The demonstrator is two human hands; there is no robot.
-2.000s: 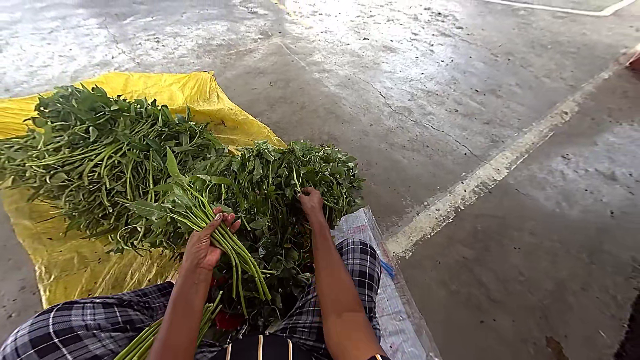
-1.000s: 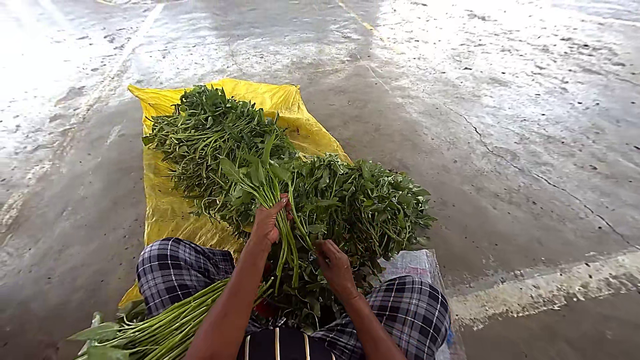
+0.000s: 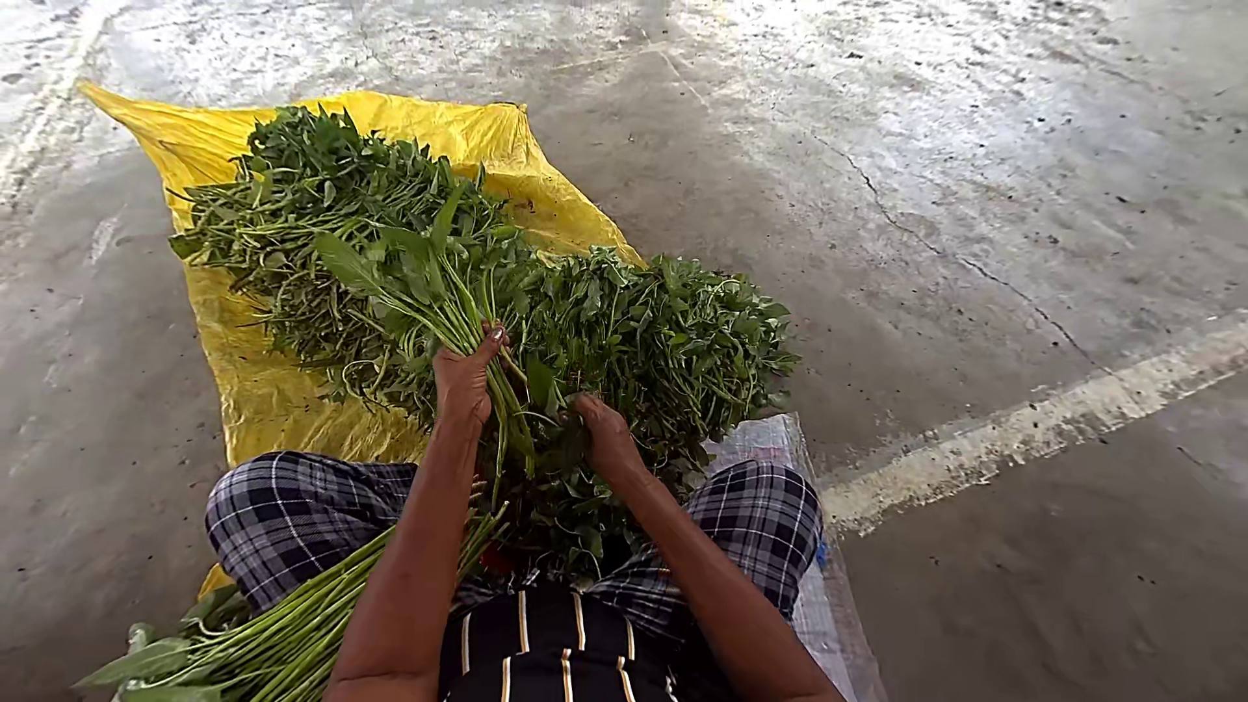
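My left hand (image 3: 466, 382) is closed around a bunch of long green stems with leaves (image 3: 429, 292), leafy ends pointing up and away. Just right of it and a little lower, my right hand (image 3: 600, 429) has its fingers together at a leafy stem (image 3: 542, 385); the fingertips are partly hidden among leaves. Beyond both hands a large heap of leafy greens (image 3: 673, 341) spreads from my lap toward the upper left. Another bundle of long stems (image 3: 302, 624) lies by my left thigh, partly behind my left forearm.
Under the heap's far part lies a yellow woven plastic sheet (image 3: 253, 390). A whitish sheet (image 3: 770, 439) shows beside my right knee. My crossed legs in plaid cloth (image 3: 283, 517) flank the near greens. The concrete floor (image 3: 975, 195) has a crack and a pale painted line (image 3: 1053, 419).
The left hand keeps its bunch throughout. My right hand, deeper in the heap two seconds ago, is now closer to the left hand's stems. The view has shifted.
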